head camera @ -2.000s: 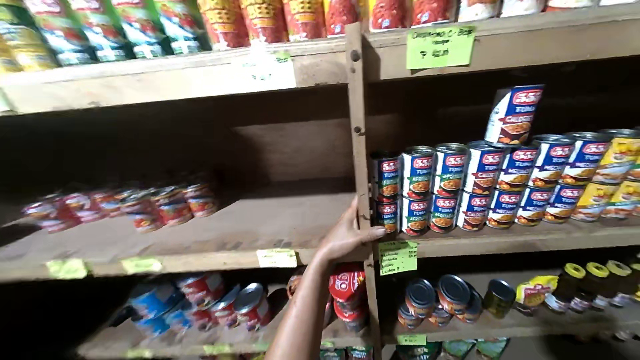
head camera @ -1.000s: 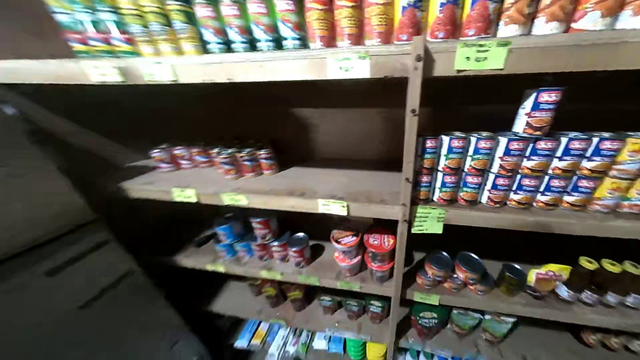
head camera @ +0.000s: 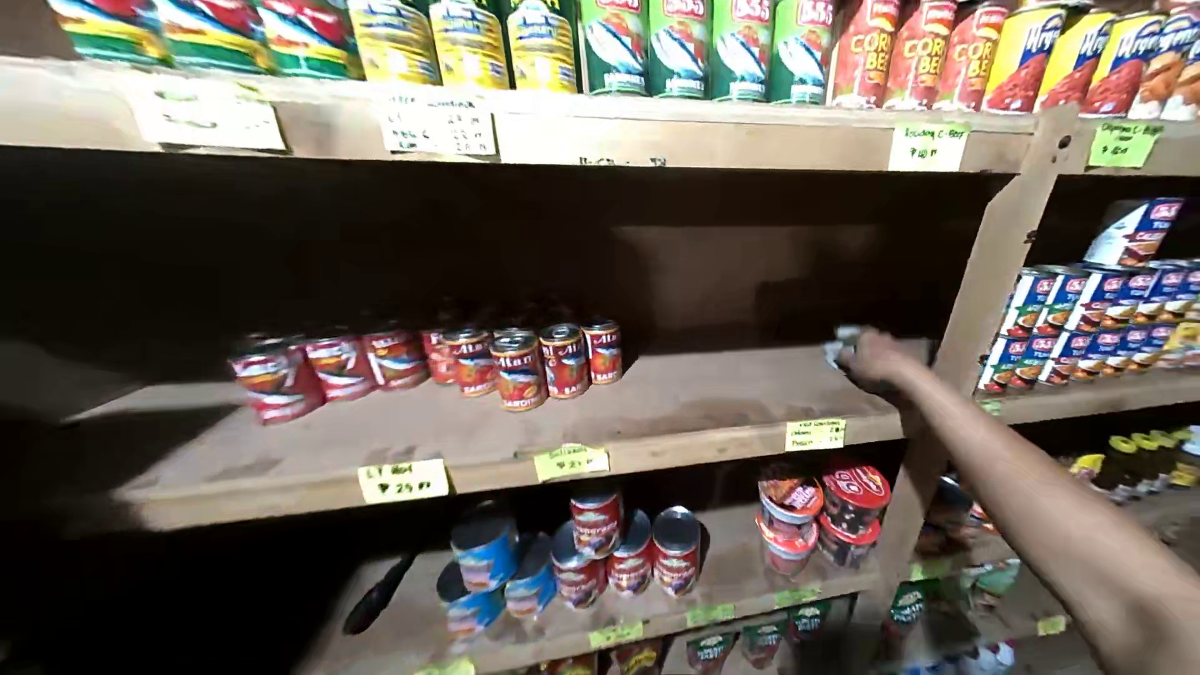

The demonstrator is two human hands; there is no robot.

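Observation:
My right hand (head camera: 877,358) reaches in from the right edge, over the right end of the middle wooden shelf (head camera: 712,394), close to the upright post. Its fingers are closed on a small whitish thing (head camera: 844,345), blurred, perhaps a cloth. Left of it on the same shelf stand several red sardine cans (head camera: 518,370), some with red and white labels further left. My left hand is out of view.
A wooden post (head camera: 994,234) divides the shelves; stacked tuna cans (head camera: 1097,352) stand beyond it. Cans line the upper shelf (head camera: 656,131). Below are fruit cans (head camera: 677,551), noodle cups (head camera: 855,502) and a dark long object (head camera: 378,595). Paper price tags (head camera: 403,480) hang on the shelf edges.
Two seconds ago a hand touched the post; one second ago no hand showed. Now my right hand is over the middle shelf with a whitish thing. The view has shifted left and closer.

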